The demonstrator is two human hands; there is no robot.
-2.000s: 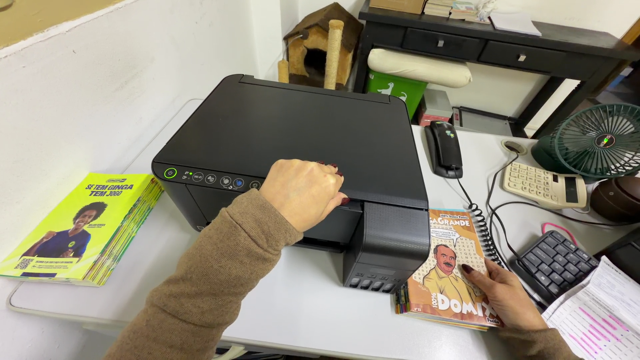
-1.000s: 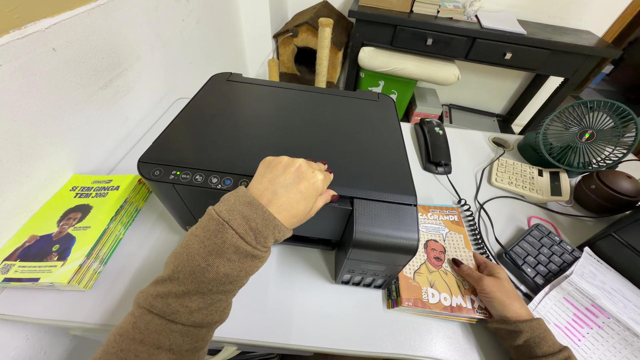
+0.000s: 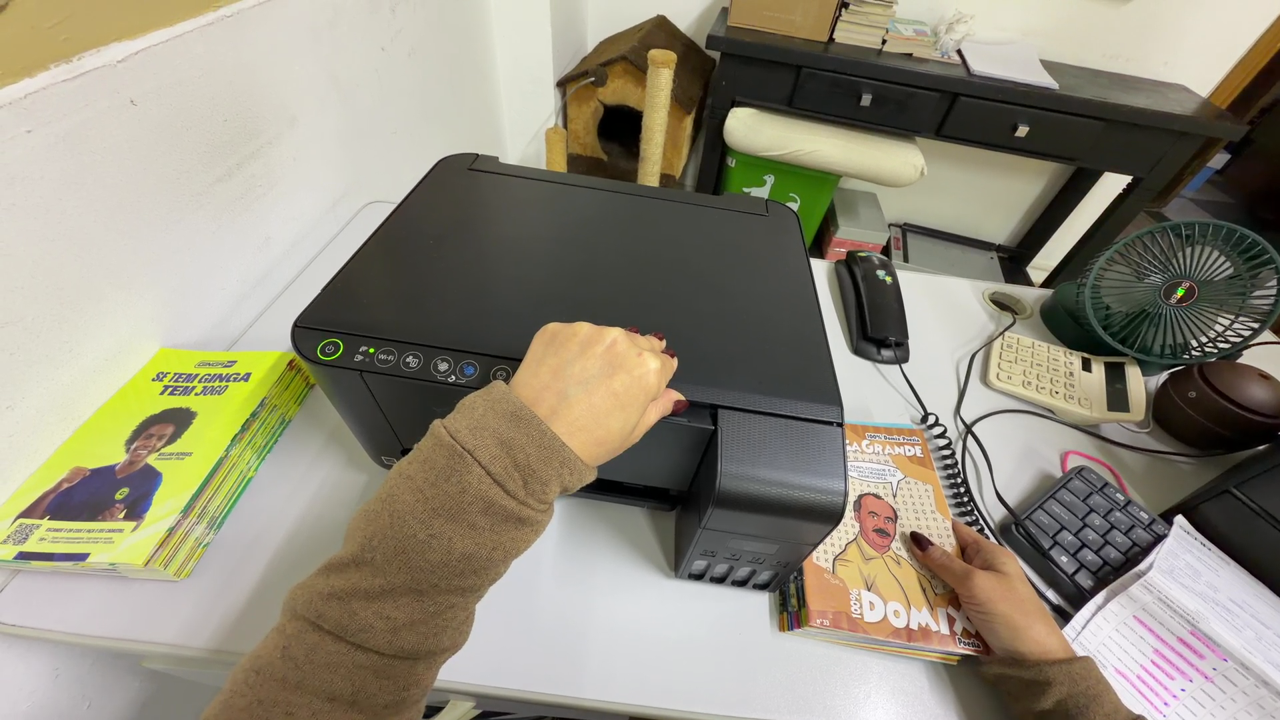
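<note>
My left hand (image 3: pixel 600 390) rests with curled fingers on the front edge of the closed lid of a black ink-tank printer (image 3: pixel 590 270), just right of its button panel; its fingertips are partly hidden. With thumb on top, my right hand (image 3: pixel 1000 595) holds the right edge of a stack of puzzle magazines (image 3: pixel 890 540) with an orange cover. That stack lies on the white desk (image 3: pixel 590 620), close against the printer's ink-tank housing (image 3: pixel 765 500). A second stack of magazines, with yellow covers (image 3: pixel 130 470), lies left of the printer. The power button glows green.
Right of the printer are a black telephone handset (image 3: pixel 873 305) with a coiled cord, a calculator (image 3: pixel 1060 378), a green fan (image 3: pixel 1180 290), a black keyboard (image 3: pixel 1090 530) and marked papers (image 3: pixel 1165 630). A white wall (image 3: pixel 230 180) borders the left. Behind stands a black side table (image 3: pixel 960 110).
The power button's green ring, dark one second ago, is lit now. Both hands keep about the same places on the printer and the magazine stack.
</note>
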